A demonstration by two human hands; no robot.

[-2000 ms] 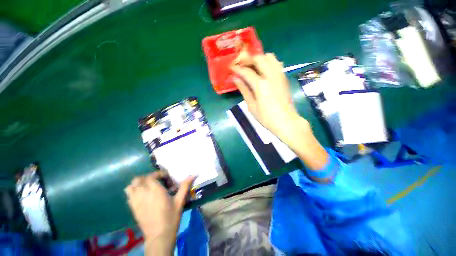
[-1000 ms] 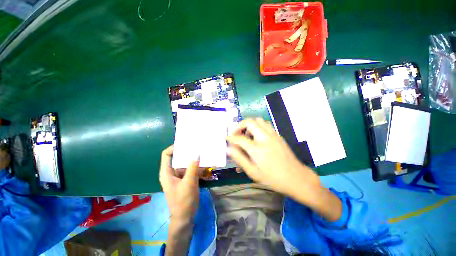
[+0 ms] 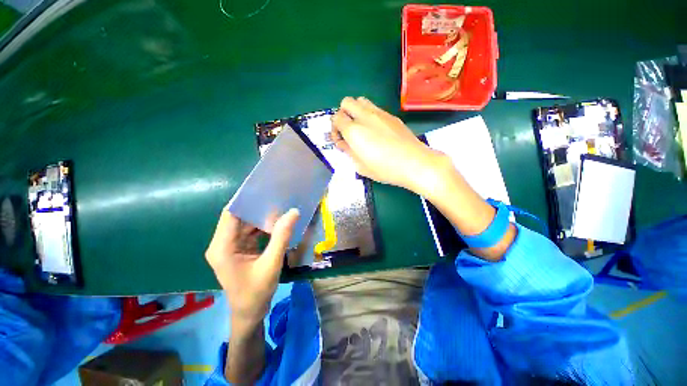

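My left hand (image 3: 252, 260) holds a flat grey battery (image 3: 282, 181) by its lower edge, tilted over the left part of the open tablet (image 3: 350, 219). The battery has a black band along its upper right edge. A yellow-orange flat cable (image 3: 328, 226) shows in the tablet beside the battery. My right hand (image 3: 373, 139) is over the circuit board end of the tablet, fingertips bent together near the battery's upper corner. Whether the right fingers hold something small is hidden.
A red tray (image 3: 450, 60) with tan strips stands at the back; a thin pointed tool (image 3: 531, 96) lies beside it. A white sheet with a black band (image 3: 471, 162) lies under my right forearm. Other tablets lie at right (image 3: 557, 173) and far left (image 3: 53, 226). Plastic bags (image 3: 654, 113) lie far right.
The battery has been turned and tilted left, uncovering the yellow-orange cable. My right hand has moved up from the battery's side to the board end. Earlier it was at the red tray.
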